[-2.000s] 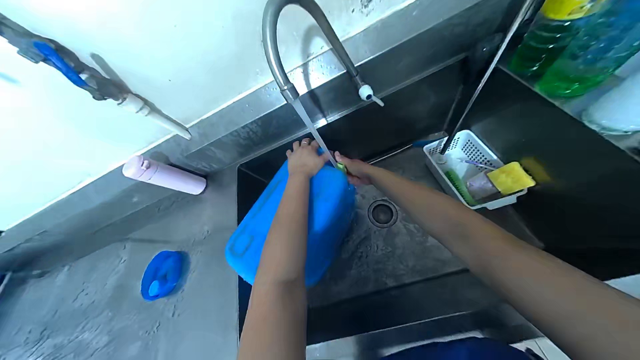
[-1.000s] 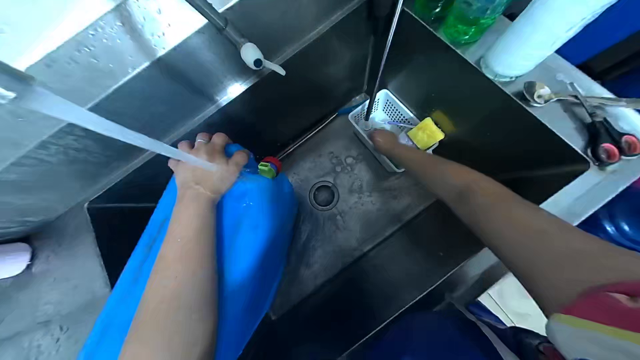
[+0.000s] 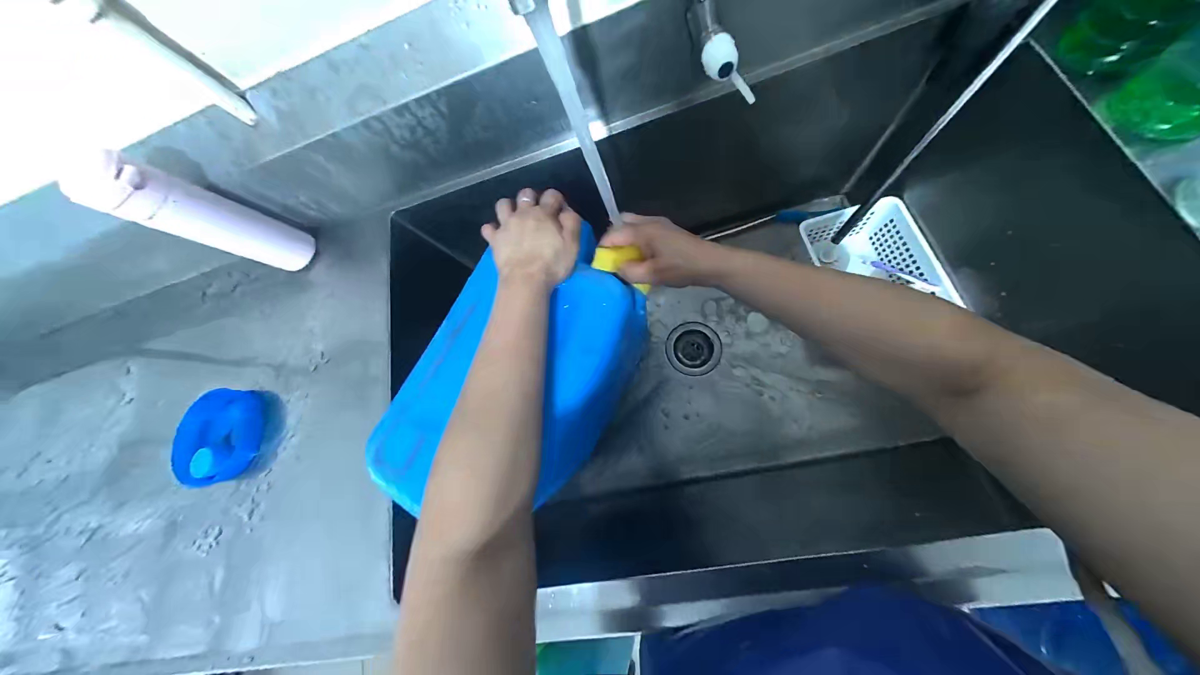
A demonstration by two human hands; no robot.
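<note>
A large blue plastic water jug leans in the metal sink, its top end toward the back wall. My left hand grips the jug near its top; the handle under it is hidden. In my right hand is a yellow sponge, pressed against the jug's spout end. Water runs from the faucet and falls right beside my right hand. A blue cap lies on the steel counter at the left.
A white perforated basket stands at the sink's back right, holding small items. The drain is right of the jug. A pink bottle lies on the left counter. A white-tipped tap projects above the sink. Green bottles stand at upper right.
My right hand has moved from the basket back to the jug's spout end. The yellow sponge, earlier in the basket, is now in that hand. My left hand remains on the jug.
</note>
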